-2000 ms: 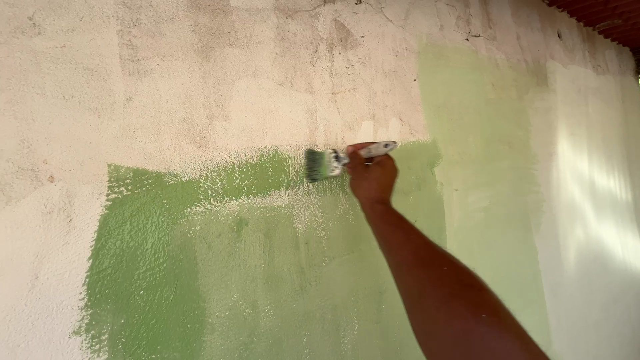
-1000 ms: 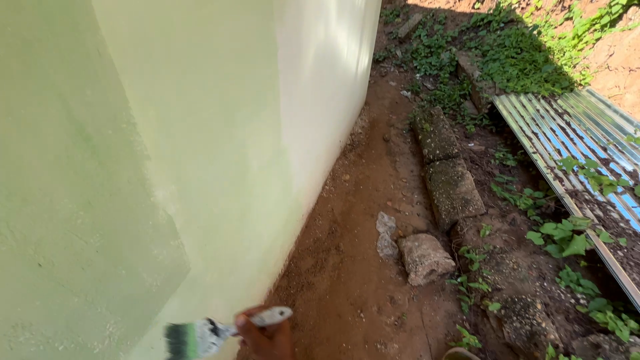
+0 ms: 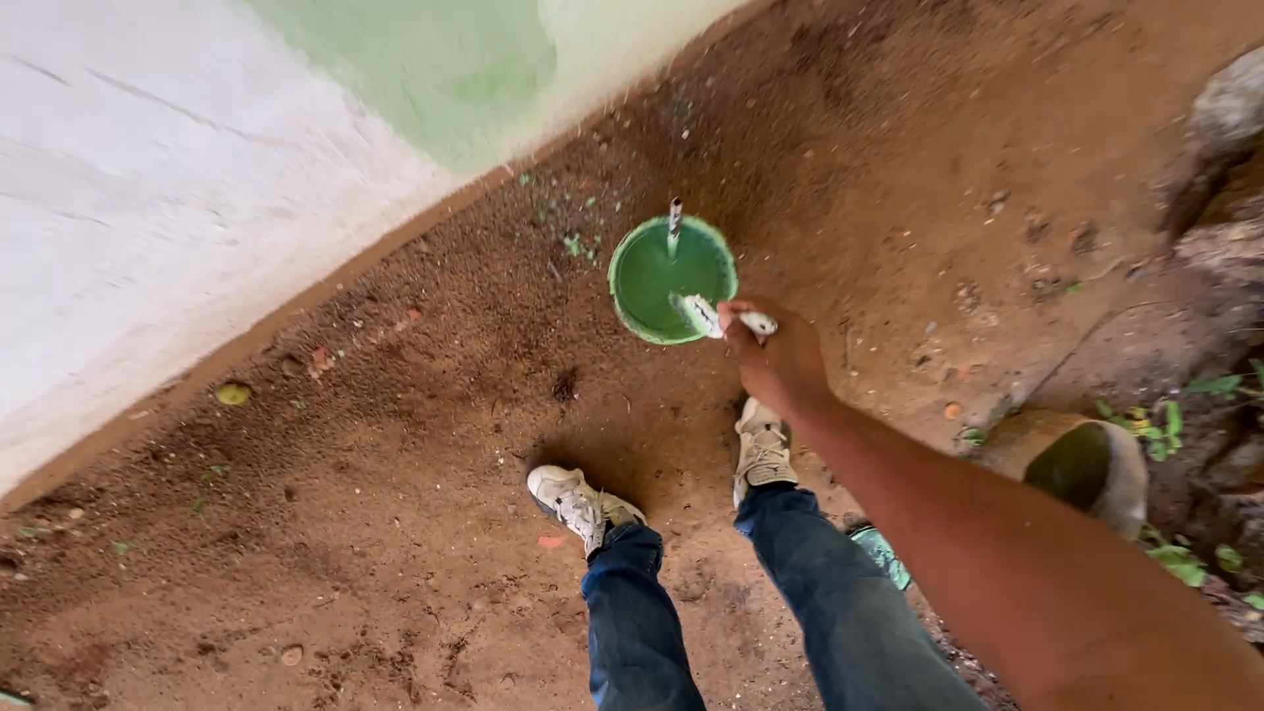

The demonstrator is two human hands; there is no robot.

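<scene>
My right hand (image 3: 775, 355) is closed around the pale handle of a paintbrush (image 3: 703, 316), seen right of centre in the head view. The brush's bristle end reaches over the right side of a round bucket of green paint (image 3: 657, 281); whether its tip touches the paint I cannot tell. Paint coats the bucket's rim. A stick (image 3: 674, 219) stands in the paint at the far side of the bucket. The bucket rests on bare soil near the base of the partly green-painted wall (image 3: 464, 69). My left hand is out of view.
My shoes (image 3: 583, 504) stand on the soil close to the bucket. At the right lie a hollow cylindrical object (image 3: 1086, 469), rocks (image 3: 1229, 104) and small plants. A green-stained item (image 3: 882, 555) shows behind my right leg. A yellowish round thing (image 3: 233, 394) lies near the wall.
The view has swung down from the wall to the ground. My right hand, which had the brush against the wall two seconds ago, now holds it over the paint bucket.
</scene>
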